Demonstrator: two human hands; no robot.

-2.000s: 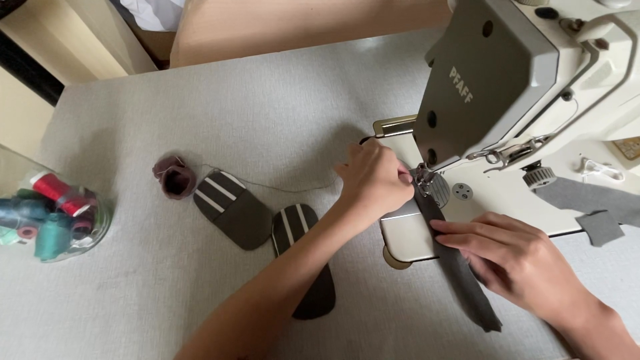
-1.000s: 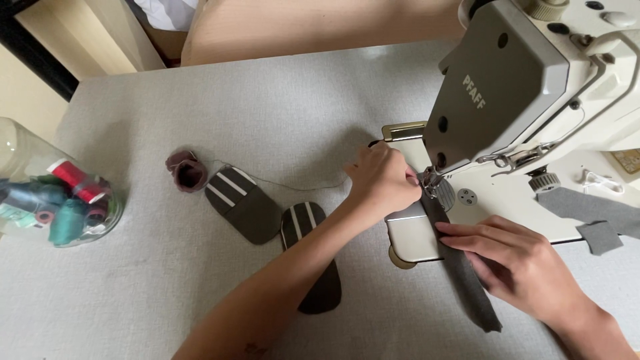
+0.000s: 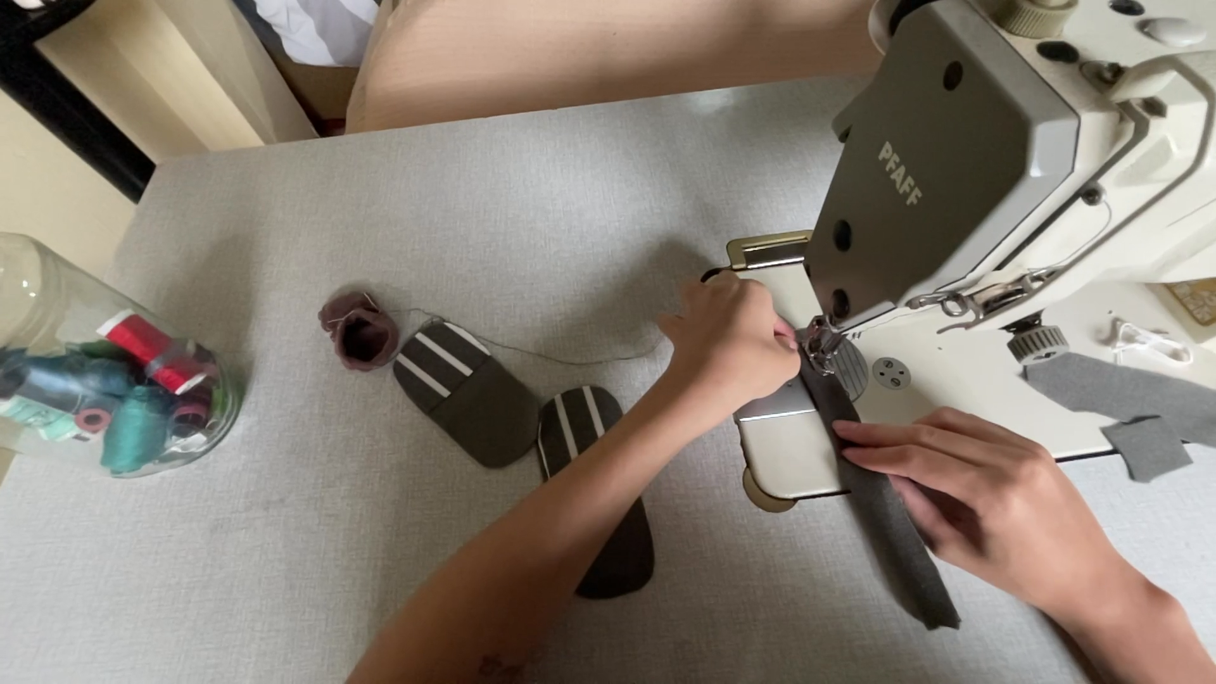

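A dark grey fabric strip runs from under the presser foot of a Pfaff sewing machine toward the lower right. My left hand is closed beside the presser foot at the strip's far end; what its fingertips pinch is hidden. The fingers of my right hand hold the strip near the front edge of the machine bed. Left of my forearm lies a rounded dark fabric piece with white stripes. A second striped piece is partly covered by that forearm. Thread trails leftward from near my left hand.
On the left, a glass jar holds several thread spools. A small brownish-purple rolled item sits beside the striped pieces, with thread by it. Grey fabric scraps and a white cord lie right of the needle area.
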